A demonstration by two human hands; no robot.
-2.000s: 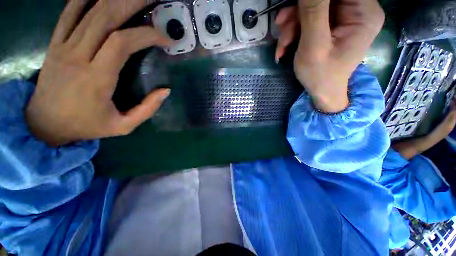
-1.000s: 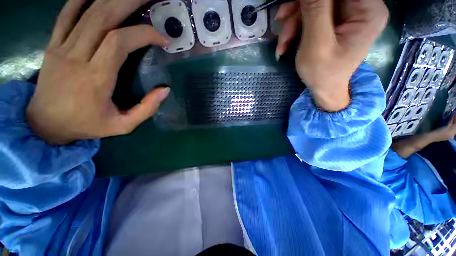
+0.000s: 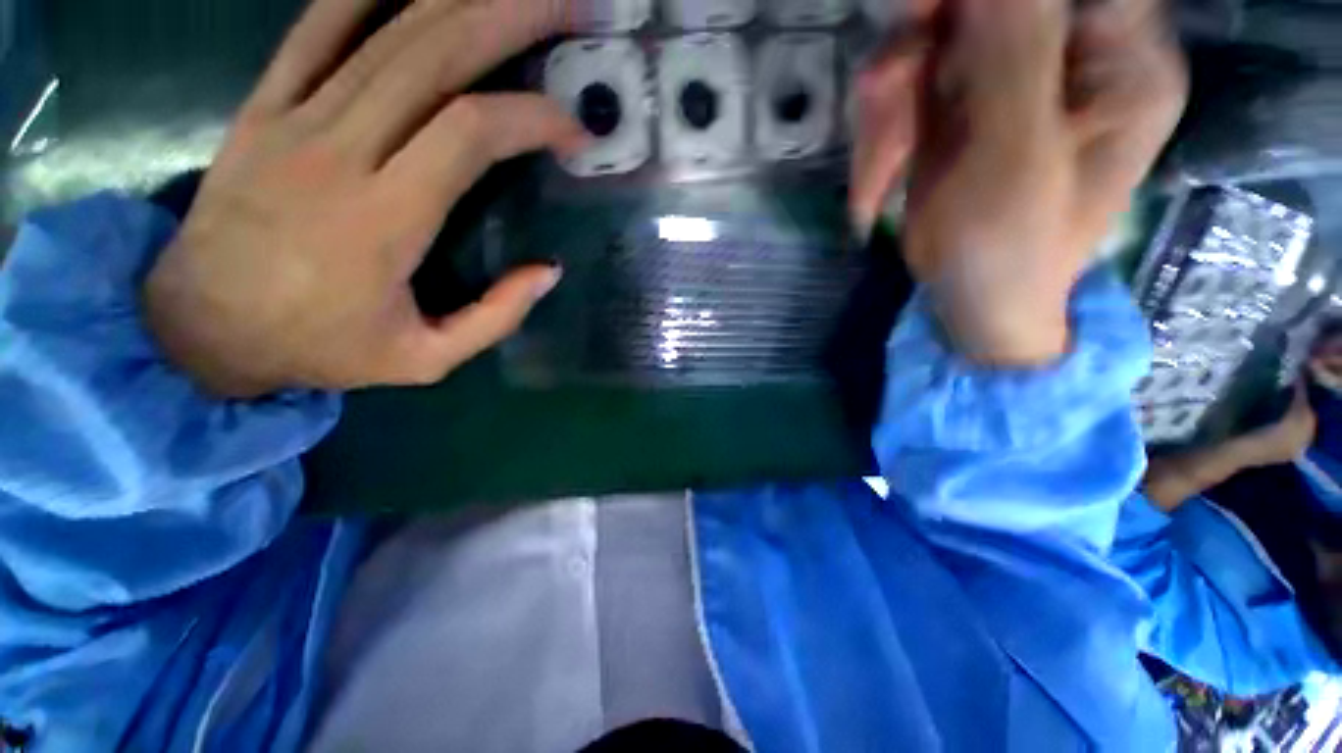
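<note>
Small white speaker-like units with dark round centres [image 3: 699, 103] lie in rows at the top; the upper row is cut off. My left hand [image 3: 331, 221] is spread at their left, its index fingertip against the leftmost unit, holding nothing visible. My right hand [image 3: 1016, 162] is at the right of the units, strongly blurred. Its fingers keep the bent grip that held the tweezers in the earlier frames; the tweezers themselves are lost in blur or hidden. A dotted sheet [image 3: 736, 302] with a clear margin lies below the units, with glare on it.
A dark green mat [image 3: 589, 441] lies under the work. At the right another tray of units [image 3: 1214, 302] stands beside another person's hand [image 3: 1277, 434] and blue sleeve. Dark crinkled film [image 3: 1258, 118] is at the upper right. My smock and shirt fill the bottom.
The units sit lower and further right in the picture, and part of another row shows above. Both hands appear shifted right. My right hand has blurred, and the tweezers tip no longer shows at the rightmost unit.
</note>
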